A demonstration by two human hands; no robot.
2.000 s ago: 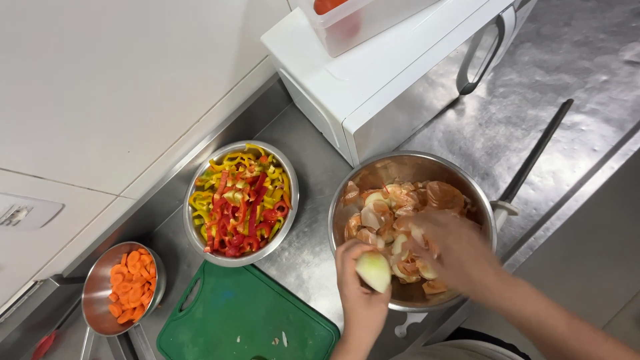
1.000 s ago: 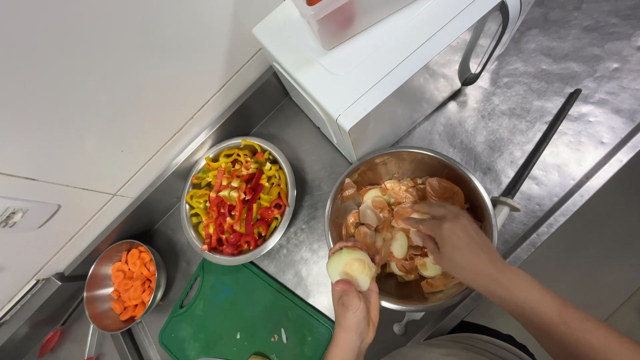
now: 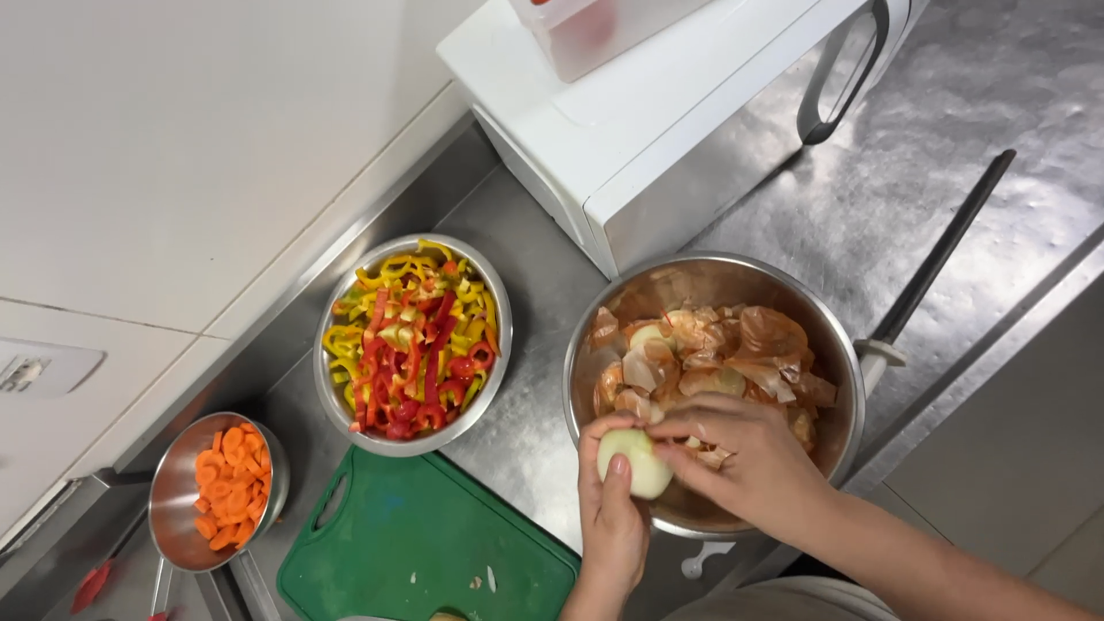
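Note:
My left hand [image 3: 614, 517] holds a pale peeled onion [image 3: 635, 463] over the near left rim of a large steel bowl [image 3: 849, 414]. The fingers of my right hand [image 3: 746, 457] touch the onion's right side; whether they pinch a bit of skin cannot be told. Inside the bowl lie brown onion skins [image 3: 772, 336] with some paler onion pieces among them. Left of that bowl, a steel bowl [image 3: 505, 345] holds sliced red and yellow peppers [image 3: 414, 362]. A green cutting board [image 3: 423, 526] with small scraps lies below it.
Sliced carrots [image 3: 233, 487] fill a smaller steel bowl [image 3: 164, 526] at the lower left. A white microwave oven [image 3: 595, 147] with a plastic container [image 3: 595, 34] on top stands behind. A dark rod with a white guard [image 3: 936, 250] leans by the large bowl. A red utensil [image 3: 91, 586] is at far left.
My right hand has moved from the skins in the bowl to the onion in my left hand.

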